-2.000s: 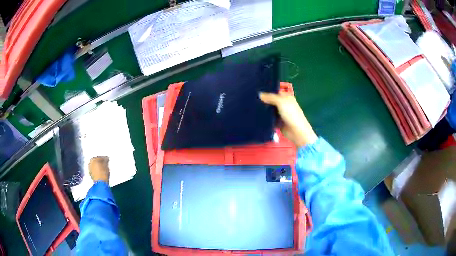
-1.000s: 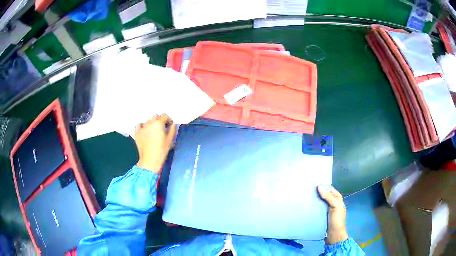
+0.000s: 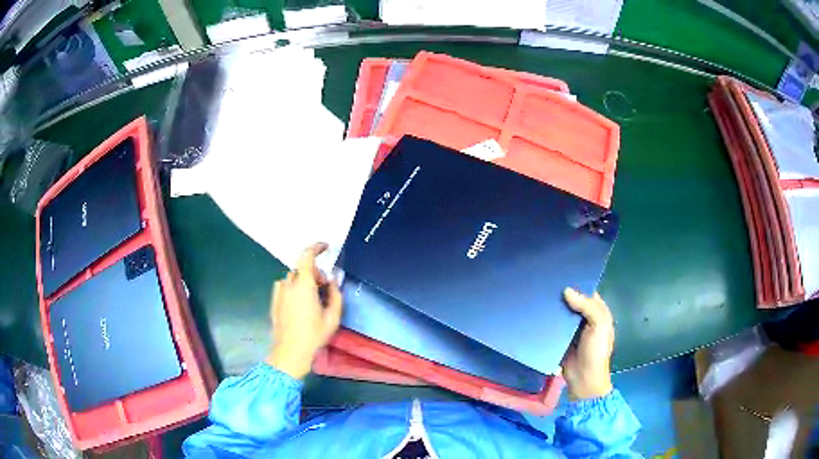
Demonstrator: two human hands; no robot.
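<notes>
My right hand (image 3: 590, 345) grips the lower right corner of a dark blue-grey tablet or back cover (image 3: 476, 242), which is tilted, logo showing. A second tablet (image 3: 431, 332) lies under it in the near recess of a red-orange tray (image 3: 566, 116). The tray's far recess is bare except for a small white label (image 3: 485, 150). My left hand (image 3: 307, 309) holds the near corner of a white sheet or flat bag (image 3: 287, 179) at the tablet's left edge. The sheet reaches back to the white pile.
Another red-orange tray (image 3: 193, 332) with two dark tablets is at the left. A dark shiny patch (image 3: 193, 108) lies beside the white pile. Stacked trays with greyish bagged tablets (image 3: 781, 125) stand at the far right. An open brown carton (image 3: 745, 394) is at the lower right.
The held tablet has turned and tilted, uncovering the one below. My left hand has drawn a white sheet from the pile toward me. The left tray shows more fully in view.
</notes>
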